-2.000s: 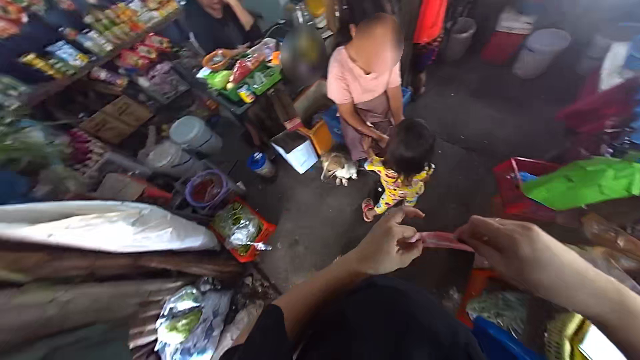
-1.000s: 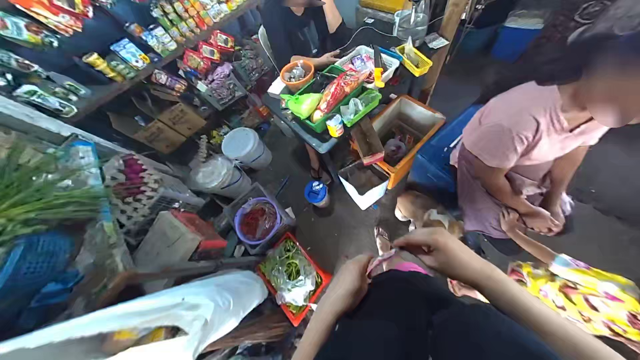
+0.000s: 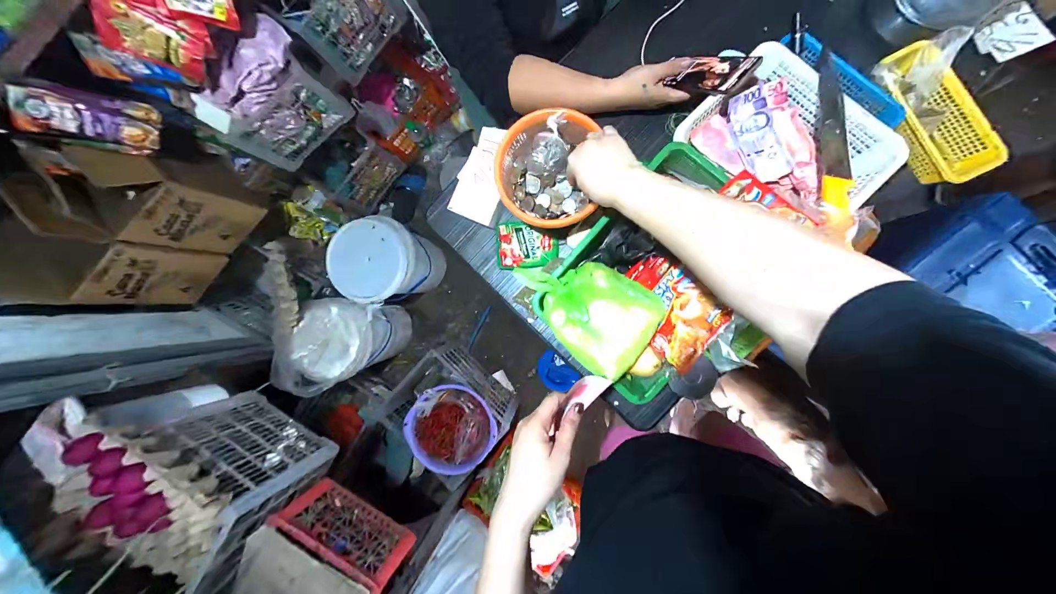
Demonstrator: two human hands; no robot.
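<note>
My left hand (image 3: pixel 540 454), low in the middle of the head view, pinches a folded pinkish banknote (image 3: pixel 587 392) between thumb and fingers. My right hand (image 3: pixel 605 165) is at the right rim of an orange plastic basket (image 3: pixel 505 161) of coins (image 3: pixel 544 194), fingers bent over its inner edge; whether it grips a coin is hidden. A knotted clear plastic bag (image 3: pixel 550 154) lies on the coins. Below my right forearm, a green basket (image 3: pixel 540 309) holds a bright green plastic bag (image 3: pixel 606 318) and a red snack packet (image 3: pixel 681 313). Banknotes (image 3: pixel 755 136) lie in a white basket (image 3: pixel 887 153) beside a knife (image 3: pixel 832 124).
Another person's hand (image 3: pixel 652 85) holds a phone (image 3: pixel 709 74) behind the coin basket. A yellow basket (image 3: pixel 982 157) stands at the right. Lidded white buckets (image 3: pixel 371 260), a purple tub of red chillies (image 3: pixel 452 431), cardboard boxes (image 3: pixel 165 223) and a red crate (image 3: pixel 346 528) are at the left.
My hands, together on the banknote before, are now apart: the right has reached out to the coin basket, the left keeps the note. The view has moved closer to the table.
</note>
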